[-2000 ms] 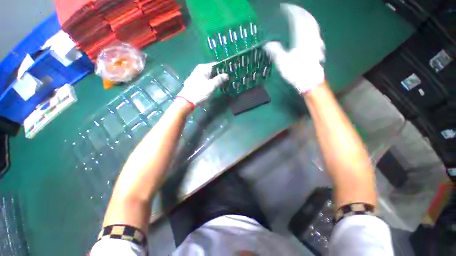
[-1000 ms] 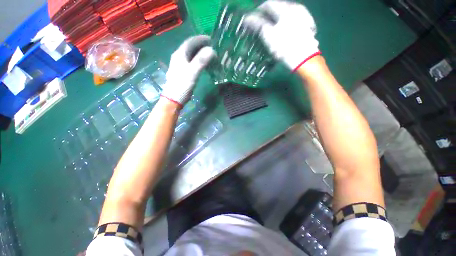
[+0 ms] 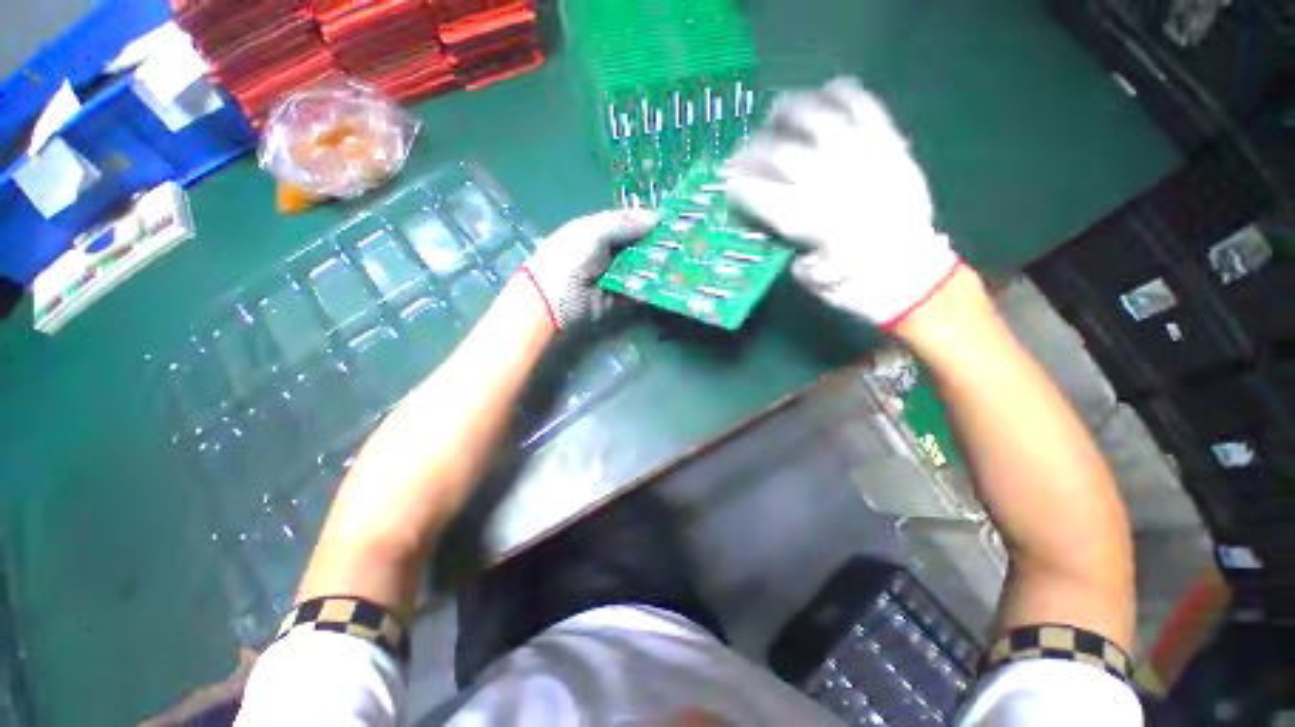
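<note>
A green board panel (image 3: 696, 263) with silver parts is held tilted, its face up, in front of the panel stack (image 3: 665, 85). My left hand (image 3: 589, 263), in a white glove, grips the panel's left edge. My right hand (image 3: 845, 206), gloved and blurred, is over the panel's upper right part; its fingertips are partly hidden, and I cannot tell how firmly it grips. A clear plastic tray (image 3: 341, 320) lies flat on the green bench to the left, partly behind my left forearm.
Red sheets (image 3: 355, 50) are piled at the back left, with a wrapped roll (image 3: 338, 146) before them. A blue bin (image 3: 121, 135) and small white box (image 3: 114, 256) stand far left. The wooden bench edge (image 3: 739, 426) runs diagonally; black bins (image 3: 1193, 341) stand right.
The panel was upright at the stack, then blurred in both hands; now it is lower and tilted flatter. It covers the black ribbed pad's place. Both hands have come down slightly.
</note>
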